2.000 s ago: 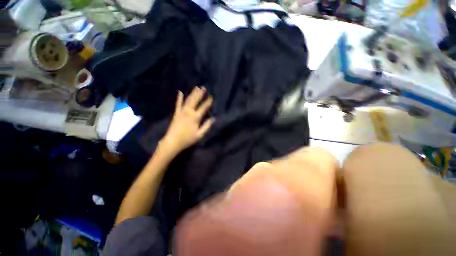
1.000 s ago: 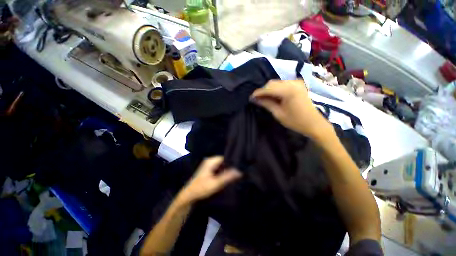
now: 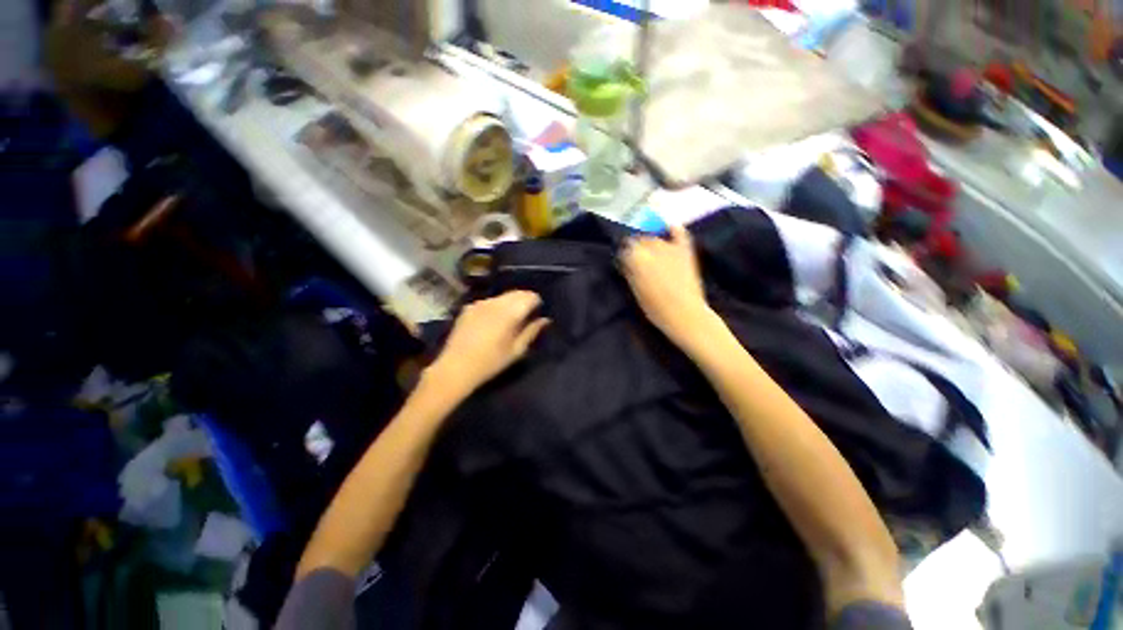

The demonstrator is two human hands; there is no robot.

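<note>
A large black garment (image 3: 616,431) is spread over the table and hangs over its near edge, with a thin pale line near its far left end. My left hand (image 3: 490,335) lies on its left side with the fingers bent onto the cloth. My right hand (image 3: 663,273) grips the cloth at its far edge, fingertips partly hidden. A white-and-black garment piece (image 3: 881,314) lies to the right, beside and partly under the black cloth. The view is blurred.
A cream sewing machine (image 3: 406,111) stands at upper left, with tape rolls (image 3: 477,263), a yellow bottle (image 3: 535,206) and a clear green-topped bottle (image 3: 601,135) near it. Part of a white machine (image 3: 1047,597) shows at lower right. Scraps (image 3: 160,474) lie below left.
The black cloth has been spread flatter from its bunched state. My left hand has moved up to the cloth's left side; my right hand is now at its far edge. The view has shifted left.
</note>
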